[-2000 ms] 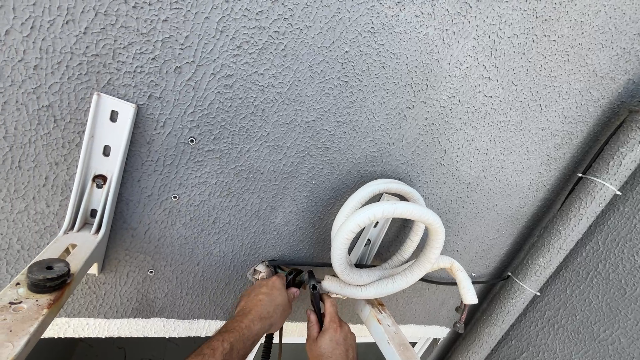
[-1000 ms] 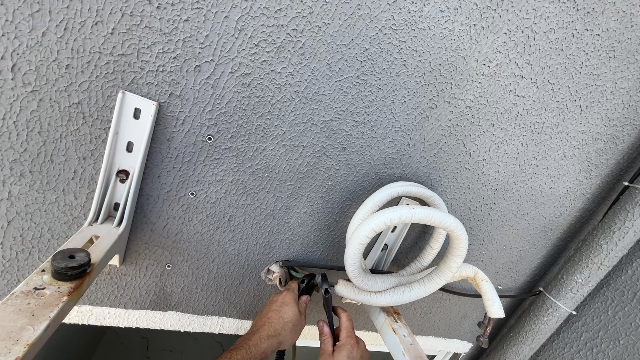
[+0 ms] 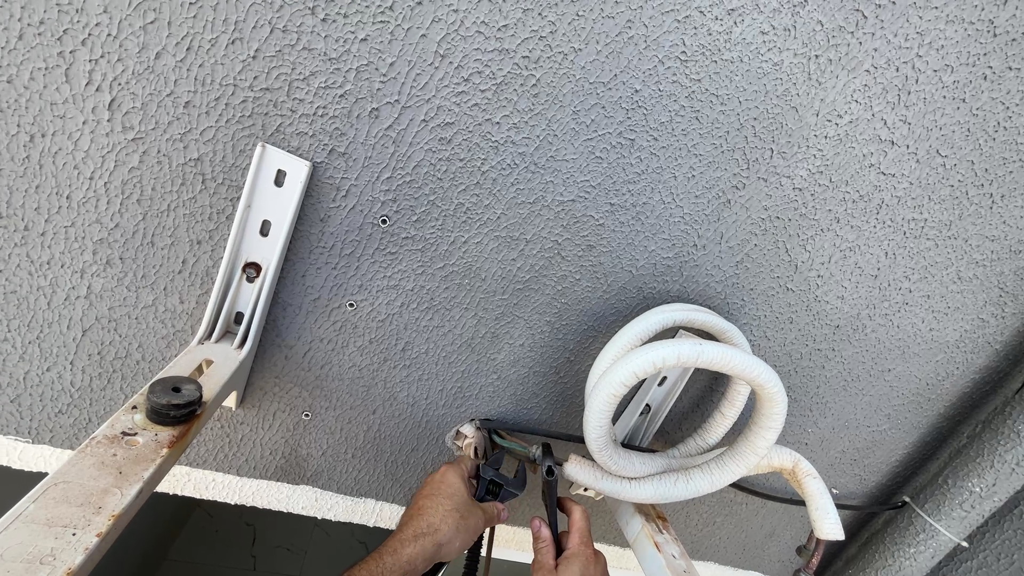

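My left hand [image 3: 450, 512] grips a black adjustable wrench [image 3: 500, 480], whose jaws stick out past the thumb. Close to its right, my right hand [image 3: 568, 548] is closed on the handle of a second dark hand tool [image 3: 550, 480], held upright; its exact kind is hard to tell. Both tool heads are beside a pipe joint [image 3: 534, 453] and green wires [image 3: 506, 442] that come from a wrapped bundle [image 3: 469, 438] at the wall. Just right of the tools begins a white insulated pipe [image 3: 688, 483], coiled in loops. The wrench handle is mostly hidden.
A rusty white metal wall bracket [image 3: 260, 240] with a black rubber pad [image 3: 174, 398] stands at the left. A second bracket [image 3: 656, 392] is behind the coil. A black cable [image 3: 776, 498] runs to a large grey pipe [image 3: 952, 464] at the right. Wall anchors [image 3: 384, 221] dot the textured wall.
The view has shifted somewhat. The wrench head now shows more openly beside my left hand, and the tool in my right hand stands more upright than two seconds ago.
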